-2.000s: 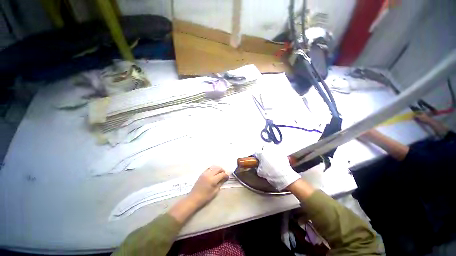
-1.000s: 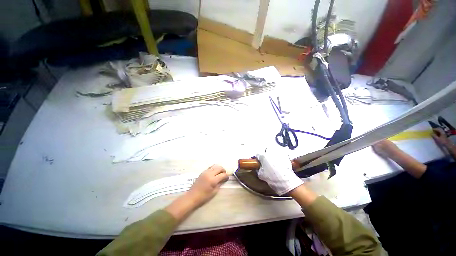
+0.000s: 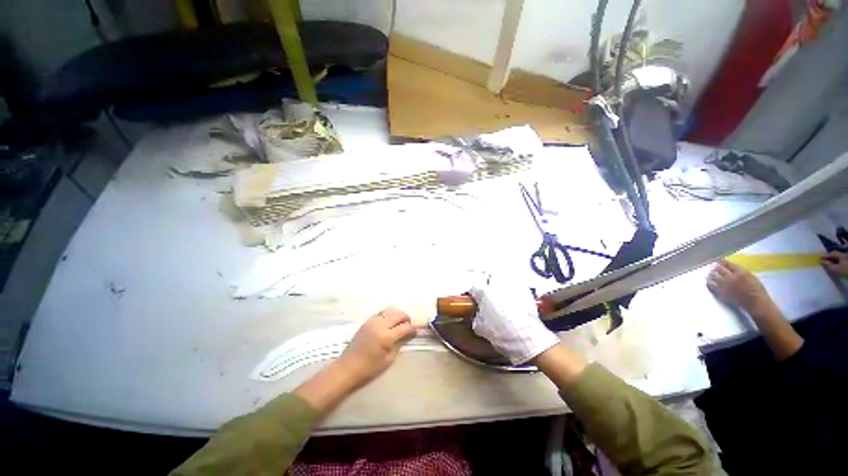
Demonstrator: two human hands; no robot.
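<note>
A curved off-white fabric strip (image 3: 302, 351) with dark edge lines lies near the table's front edge. My bare left hand (image 3: 379, 342) is on the strip, its fingertips pinching the strip just left of the iron's tip. My gloved right hand (image 3: 511, 321) grips the wooden handle of the steam iron (image 3: 470, 342). The iron's dark soleplate lies flat over the strip's right part and hides it. How much of the strip is under the iron cannot be seen.
Open shears (image 3: 551, 258) lie behind the iron. Loose pale strips (image 3: 325, 265) lie mid-table, with a layered stack (image 3: 372, 179) and crumpled scraps (image 3: 296, 135) behind. A hose sleeve (image 3: 716, 237) slants up right from the iron. Another person's hands (image 3: 744, 286) hold a yellow strip at right.
The view has shifted, so the table's things appear further right. The strip's visible left part is shorter; it has slid right relative to my hands and the iron. My grips look the same.
</note>
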